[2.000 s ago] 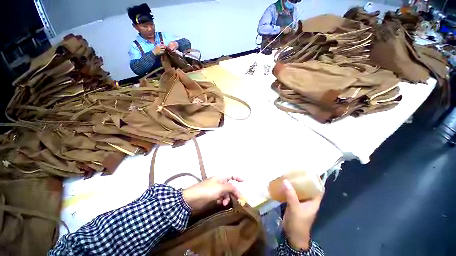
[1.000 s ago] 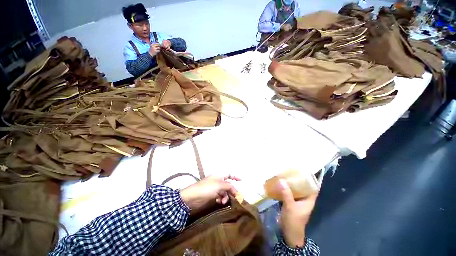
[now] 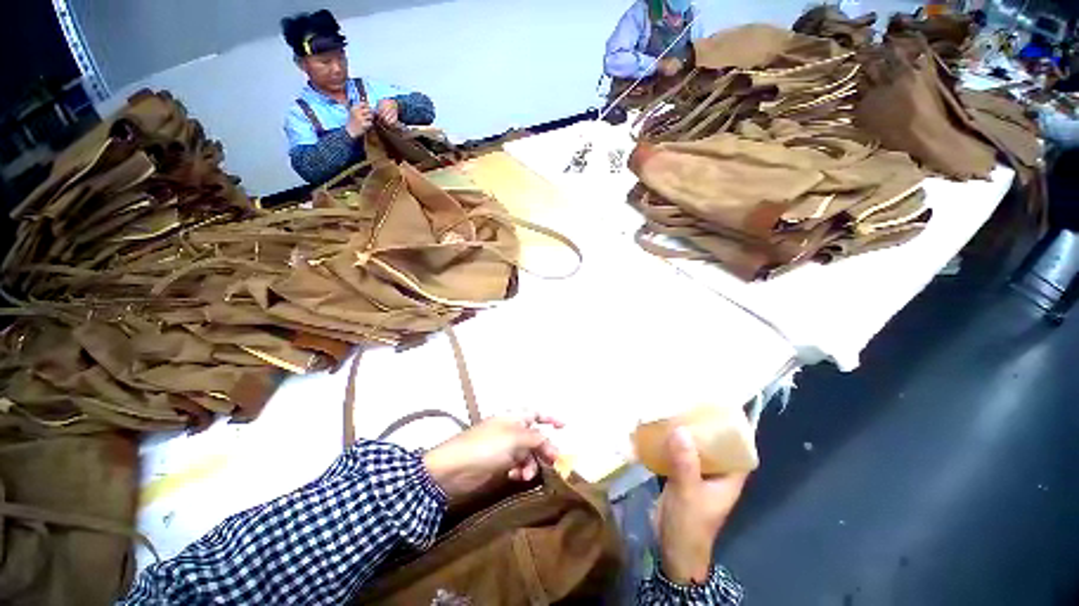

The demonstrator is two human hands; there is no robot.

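Observation:
A brown tote bag lies at the near table edge, with a thin zipper line along its opening and its strap loops lying on the table beyond. My left hand pinches the bag's top corner, where a small yellowish zipper end shows beside the fingertips. My right hand holds a translucent amber glue bottle just right of that corner, apart from it. The bottle's tip is too blurred to make out.
Brown bags are heaped on the left and at the back right of the white-covered table. Two people sit across the table, one working on a bag. A metal bin stands on the dark floor at right.
The view has shifted slightly. My left hand stays at the bag corner. My right hand still holds the bottle, which has tilted slightly.

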